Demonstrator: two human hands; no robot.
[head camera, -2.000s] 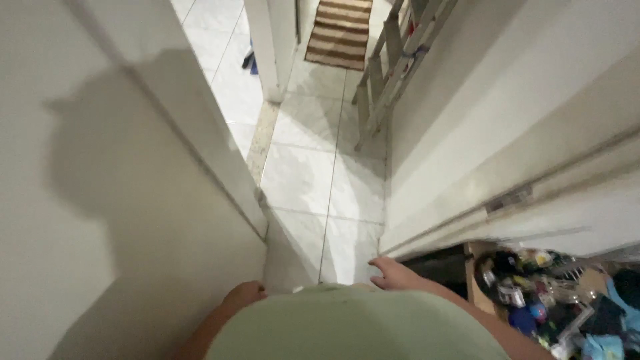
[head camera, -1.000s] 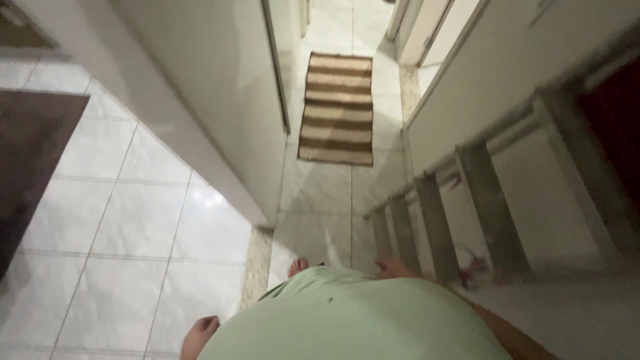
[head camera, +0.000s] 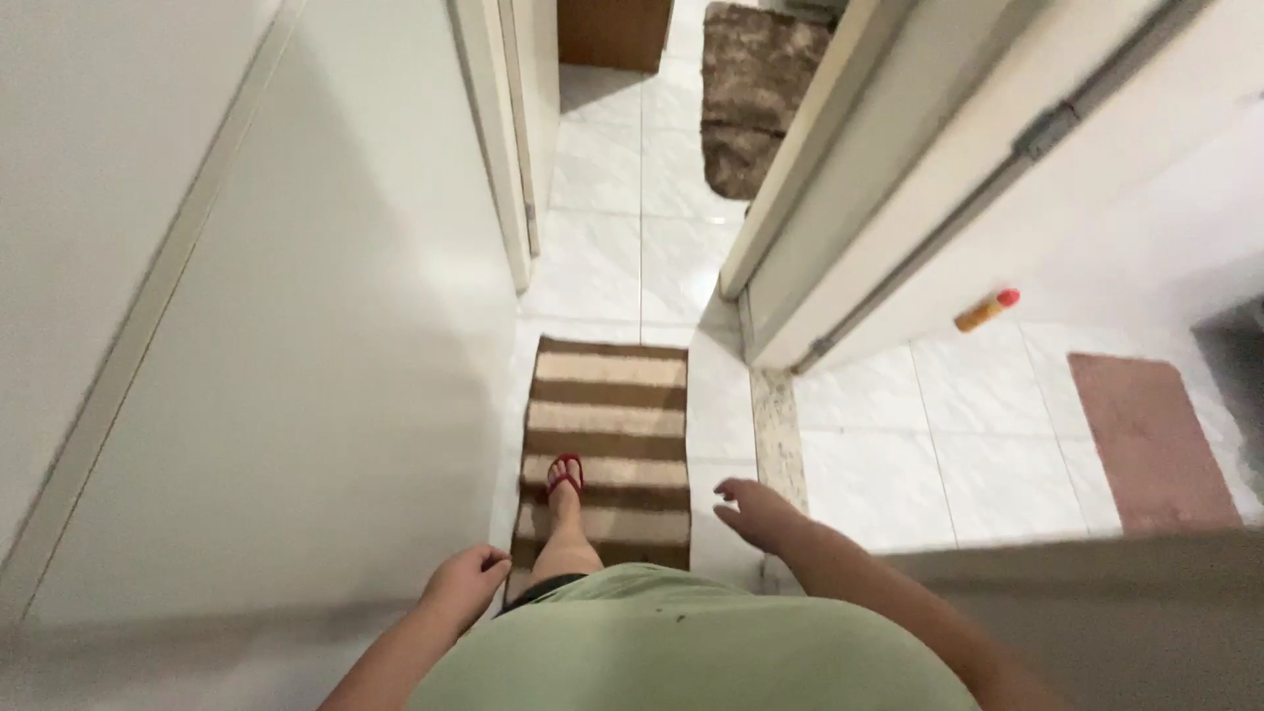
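Observation:
My left hand (head camera: 467, 585) hangs at my side near the left wall, fingers loosely curled, with nothing seen in it. On the other side, my right hand (head camera: 758, 513) is held out with thumb and fingers apart and holds nothing; it is above the floor tiles beside a stone door threshold (head camera: 780, 434). Between the hands lies a brown and beige striped rug (head camera: 609, 419). One foot in a red flip-flop (head camera: 565, 474) stands on this rug. A green shirt covers my body below.
Ahead, a shaggy brown rug (head camera: 750, 99) lies near a brown wooden cabinet (head camera: 612, 35). A white door frame (head camera: 839, 197) borders the doorway at right. Beyond it are a pink mat (head camera: 1150, 444) and a yellow container with a red cap (head camera: 987, 310). A white wall (head camera: 296, 346) runs along the left.
The view has moved forward along the hallway, and the striped rug that was ahead is now underfoot. The ladder at right has left the view. My right hand now shows more fully.

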